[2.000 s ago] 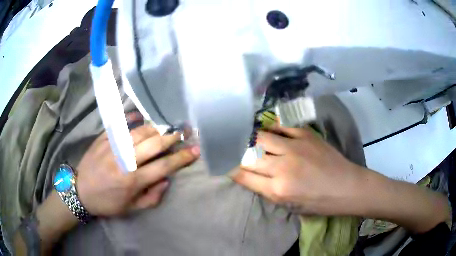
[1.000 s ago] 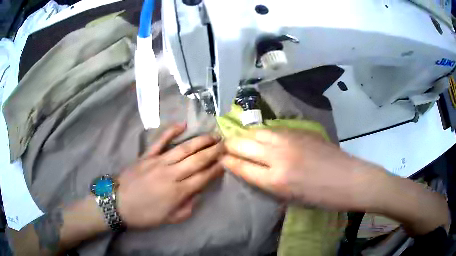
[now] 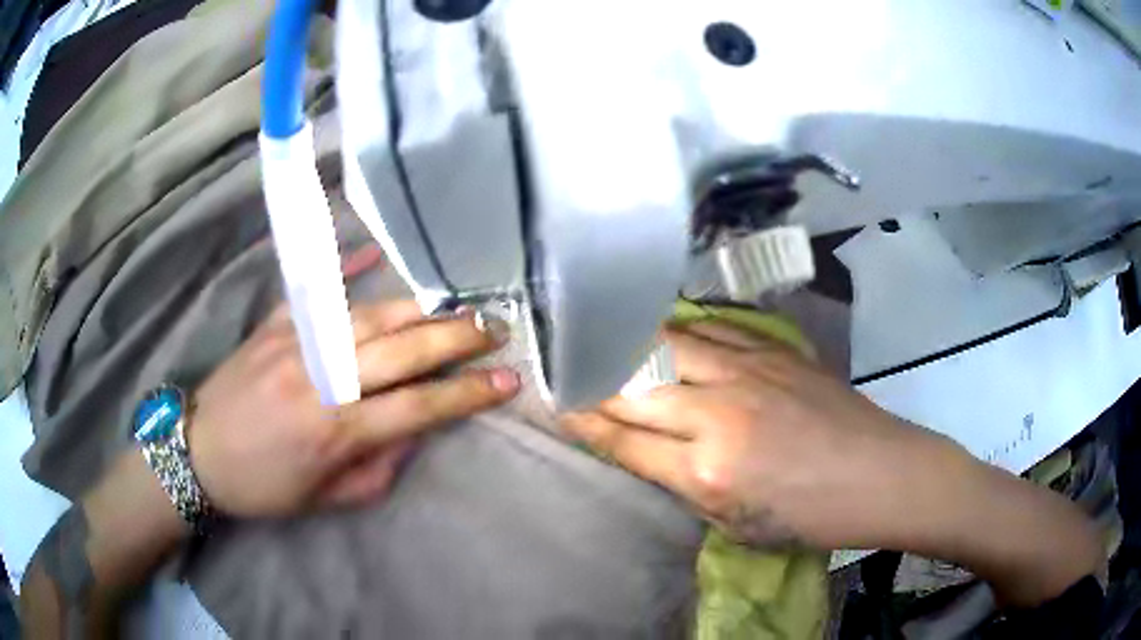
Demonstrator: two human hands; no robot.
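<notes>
The grey-brown garment panel (image 3: 476, 538) lies under the sewing machine head (image 3: 601, 163) and hangs over the front. My left hand (image 3: 325, 413), with a watch on its wrist, lies flat on the panel left of the needle area, fingertips beside the presser foot area. My right hand (image 3: 751, 438) rests at the right, its fingertips on the cloth below the head and partly behind the guard. An olive-green piece (image 3: 763, 588) shows above and below my right hand. The needle and presser foot are mostly hidden.
A blue tube with a white end (image 3: 307, 263) hangs over my left hand. White tension knobs (image 3: 766, 263) stand right of the guard. Dark brown cloth (image 3: 94, 63) lies at the upper left. The white table (image 3: 988, 400) has printed marks at the right. More cloth heaps show at the lower right.
The view has moved closer to the machine head. My left hand has moved from below the needle area to its left. Less of the olive-green piece shows above my right hand.
</notes>
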